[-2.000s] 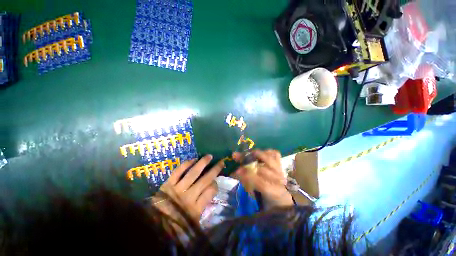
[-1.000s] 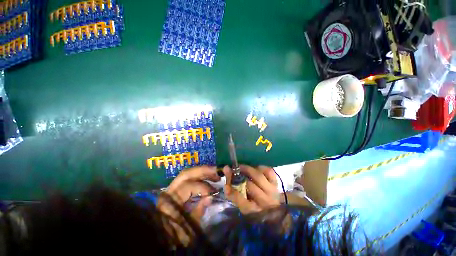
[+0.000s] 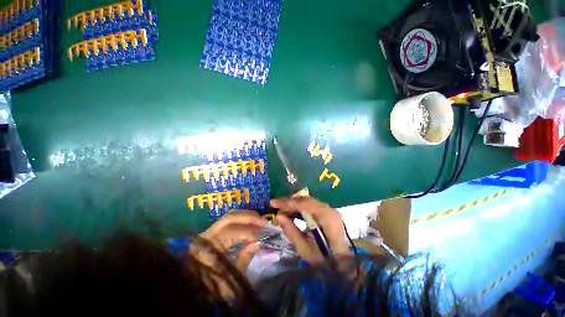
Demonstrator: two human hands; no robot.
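Note:
My right hand (image 3: 319,226) holds the soldering iron (image 3: 286,166), its metal barrel pointing up and away over the green mat. My left hand (image 3: 232,232) is close beside it at the bench edge, fingers bent. A small yellow-orange part (image 3: 269,217) shows between the two hands; which fingers grip it I cannot tell. The part-filled PCB panel (image 3: 238,181) lies just beyond my left hand, with rows of yellow-orange parts; its far row shines white. Loose yellow-orange parts (image 3: 329,178) lie right of the iron's barrel.
A bare blue panel (image 3: 241,40) lies at the back. Part-filled panels (image 3: 118,46) lie at far left, above a clear bag (image 3: 17,155). The cleaning cup (image 3: 422,119), fan (image 3: 427,52), black cables (image 3: 457,148) and a red thing (image 3: 539,139) are at right.
The iron was raised in my right hand and its barrel now tilts further left. My hands drew back from the loose parts and came together. The view has shifted.

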